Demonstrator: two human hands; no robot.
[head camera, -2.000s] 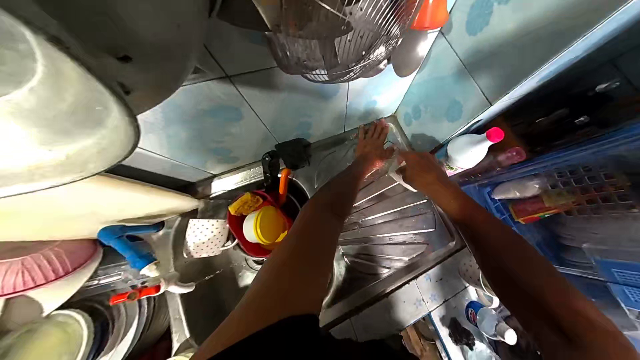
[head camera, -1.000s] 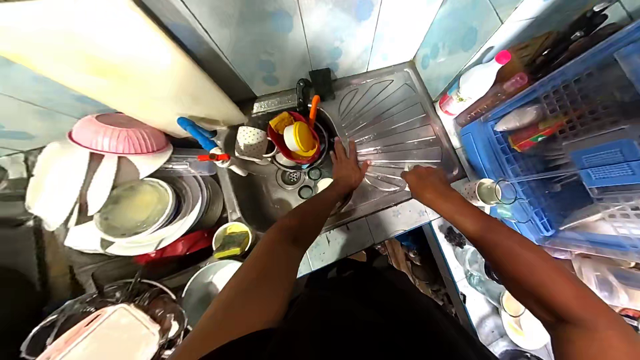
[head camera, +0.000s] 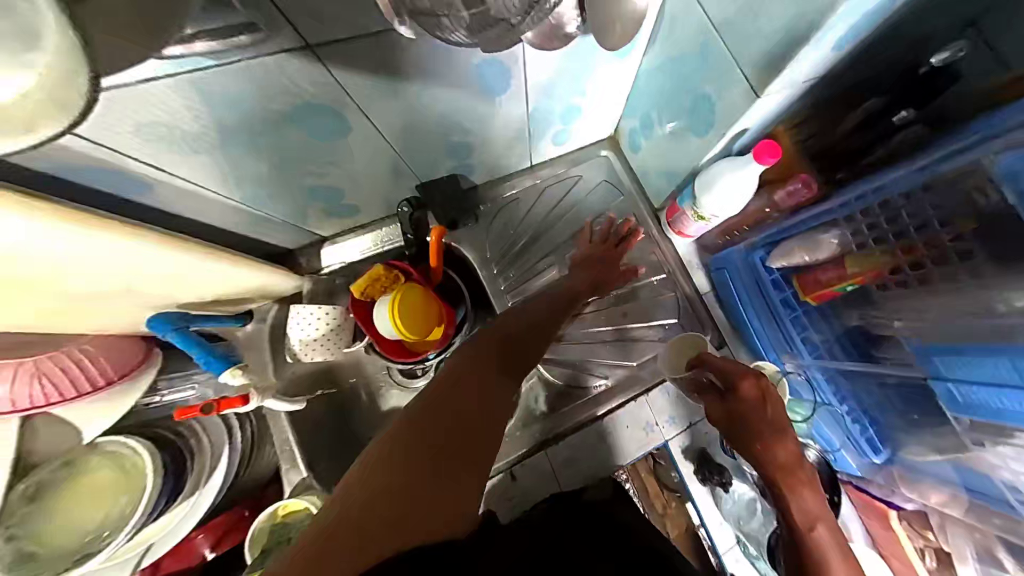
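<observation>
My left hand (head camera: 602, 260) lies with its fingers spread on the ribbed stainless-steel drainboard (head camera: 552, 240) of the sink, holding nothing. At the drainboard's front right corner, my right hand (head camera: 740, 396) grips a small pale cup (head camera: 682, 354), its round opening facing up toward the camera. In the sink bowl, left of my left forearm, a red bowl (head camera: 384, 336) holds a yellow-lidded tub (head camera: 416, 312) and a yellow sponge (head camera: 376, 282). A dotted white mug (head camera: 318, 333) sits beside it.
A faucet with blue pipe (head camera: 192, 340) and red handle (head camera: 211, 407) reaches over the sink's left side. Stacked plates (head camera: 172, 480) stand at lower left. A white bottle with a pink cap (head camera: 724, 192) and a blue plastic basket (head camera: 740, 296) are on the right.
My right hand has moved from the drainboard's front edge to the right and now holds a cup. My left hand has moved farther right across the drainboard. The view has shifted.
</observation>
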